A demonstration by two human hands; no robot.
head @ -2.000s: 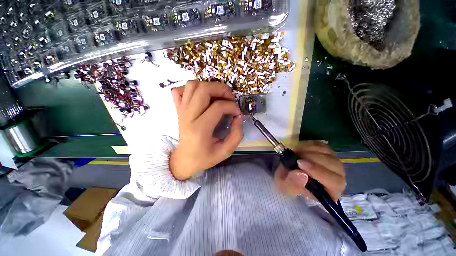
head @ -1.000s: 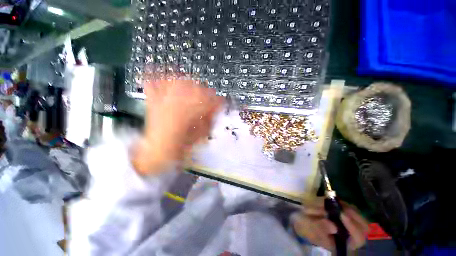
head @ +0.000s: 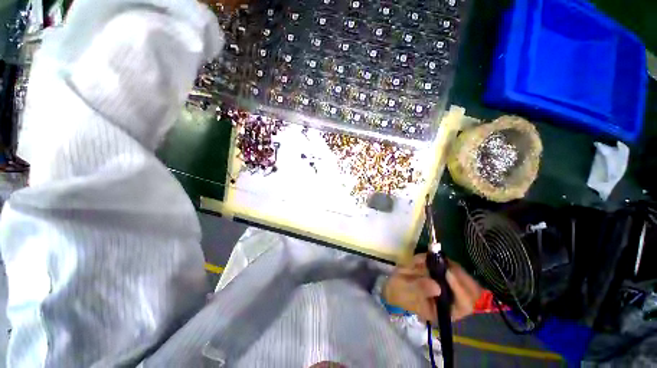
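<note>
My right hand (head: 425, 289) holds the black soldering iron (head: 441, 277), its tip pointing up beside the sheet's right edge. My left sleeve (head: 122, 79) reaches to the top left; only a small skin-toned patch shows at the top edge, so what the left hand does is hidden. The small grey block (head: 380, 201) lies at the near edge of the gold metal parts (head: 378, 169) on the white sheet (head: 288, 198). Dark red components (head: 256, 144) lie in a pile left of them. A few dark pieces lie between the piles.
The clear blister tray (head: 338, 65) with rows of parts lies behind the piles. On the right are the tip cleaner bowl (head: 529, 154) with metal wool, the round wire fan guard (head: 501, 255), a blue bin (head: 576, 65) and a pale tissue (head: 607, 169).
My left hand has left the block, passed over the tray's left part and gone to the top edge. The iron has moved right, off the block. The view has shifted, showing the blue bin.
</note>
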